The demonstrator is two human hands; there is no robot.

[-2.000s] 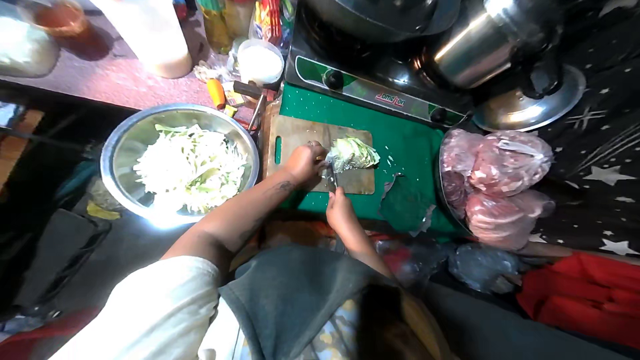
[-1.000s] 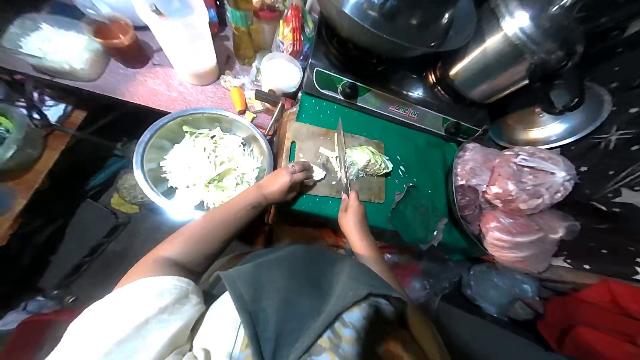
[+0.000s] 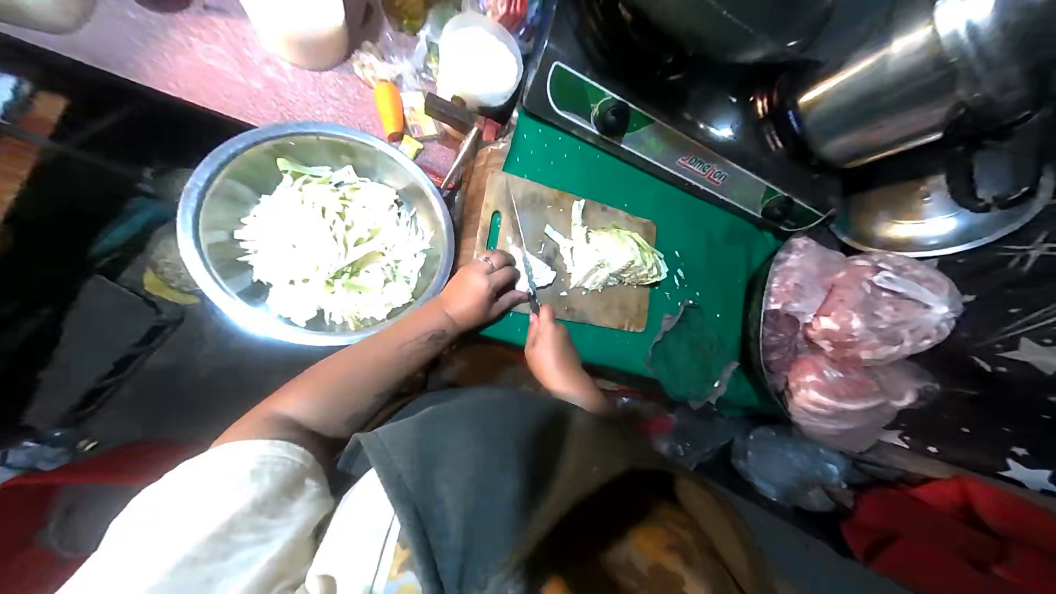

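My right hand (image 3: 551, 342) grips the handle of a kitchen knife (image 3: 522, 235), its blade pointing away from me over the left part of a wooden cutting board (image 3: 623, 315). Fingers of my left hand (image 3: 483, 289), one with a ring, hold a pale piece of cabbage (image 3: 539, 272) against the board, touching or close beside the blade. Right of the knife lies a partly sliced cabbage wedge (image 3: 615, 258) with loose shreds. A steel bowl (image 3: 191, 239) of shredded cabbage (image 3: 334, 247) stands to the left of the board.
A gas stove (image 3: 660, 153) with pots is behind the green surface (image 3: 561, 157). Bagged raw meat (image 3: 883, 309) fills a container at the right. Behind the bowl are a carrot (image 3: 388, 110), another blade (image 3: 462, 157) and a tub of white contents (image 3: 478, 62). Dark plastic (image 3: 693, 355) lies near the board.
The knife has moved left, from beside the cabbage wedge to the smaller piece at my left hand. Two seconds ago my left hand was at the wedge. The view has shifted closer.
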